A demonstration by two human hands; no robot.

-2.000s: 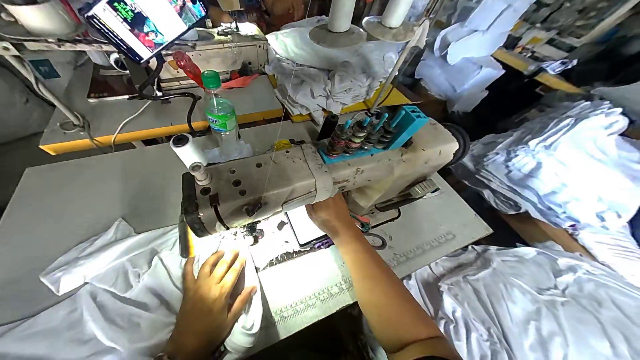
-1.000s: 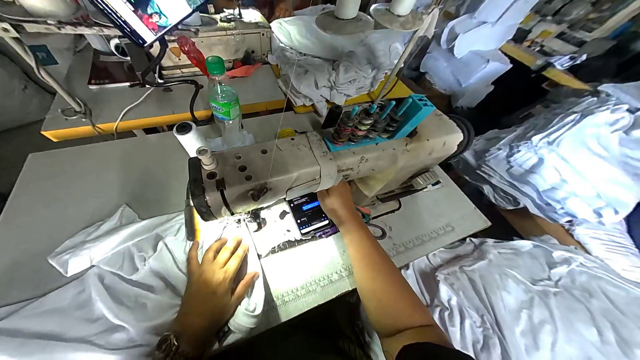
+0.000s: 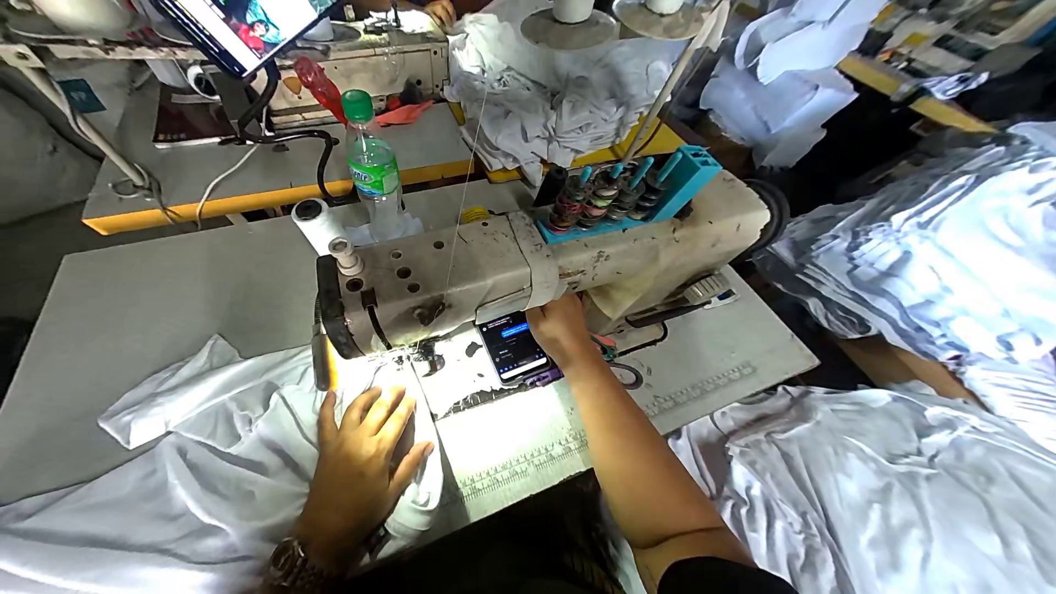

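Observation:
My left hand [image 3: 363, 462] lies palm down with fingers spread on white fabric [image 3: 239, 462], just in front of the needle area of an industrial sewing machine [image 3: 462, 272]. Under the machine's arm, a smartphone [image 3: 513, 346] with a lit screen rests on the bed. My right hand [image 3: 563, 328] is at the phone's right upper edge; its fingertips are partly hidden beneath the arm, so its grip is unclear. A teal bobbin rack [image 3: 676, 186] with several bobbins sits on top of the machine. Scissors [image 3: 624, 375] lie right of my right wrist.
Behind the machine stand a plastic bottle [image 3: 375, 177] and a white thread cone [image 3: 318, 224]. A mounted screen [image 3: 247, 33] is at upper left. White garments [image 3: 874, 478] are heaped at right, with a stack [image 3: 932, 239] behind. Another person's hand [image 3: 441, 11] shows at the top.
Two seconds ago the phone showed a mostly white surface; its screen is now dark with a blue patch. My left hand has stayed on the fabric.

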